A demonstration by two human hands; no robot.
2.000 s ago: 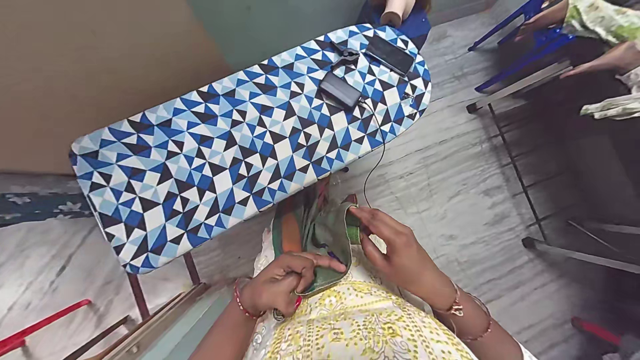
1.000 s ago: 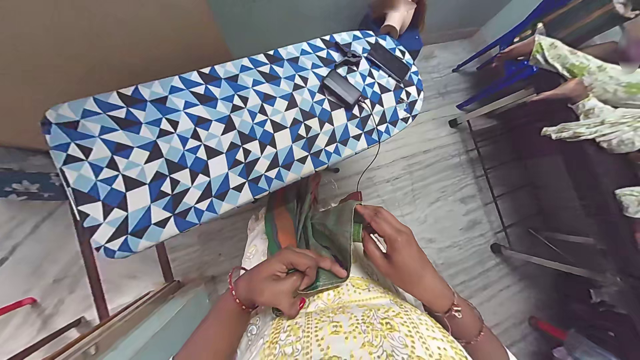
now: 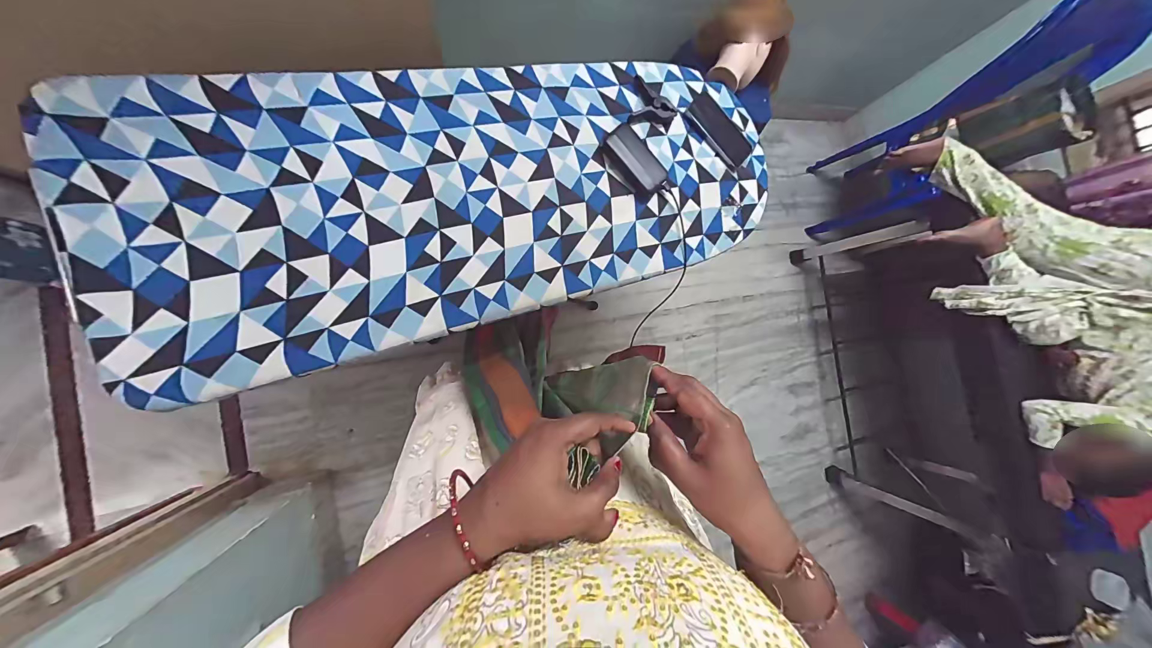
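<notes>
A dark green cloth [image 3: 589, 389] with an orange stripe and thin edging hangs in front of my body. My left hand [image 3: 549, 481] pinches its lower folds between thumb and fingers; the folded edge shows at the fingertips. Close beside it on the right, my right hand [image 3: 706, 450] holds the cloth's upper right corner. The rest of the cloth drops toward the floor beside the ironing board, partly hidden by my left hand. A small dark red piece [image 3: 637, 354] shows just behind the cloth.
Ahead stands an ironing board [image 3: 360, 225] with a geometric cover. On it lie a black power bank [image 3: 637, 160] with a cable [image 3: 681, 243], a phone [image 3: 718, 130] and a small black stand [image 3: 655, 108]. A person [image 3: 1035, 216] sits at the right near a blue chair [image 3: 900, 135].
My left hand's fingers have shifted from lying across the cloth to pinching its folds. The cloth's lower edge is now gathered up between my hands. The view has turned somewhat.
</notes>
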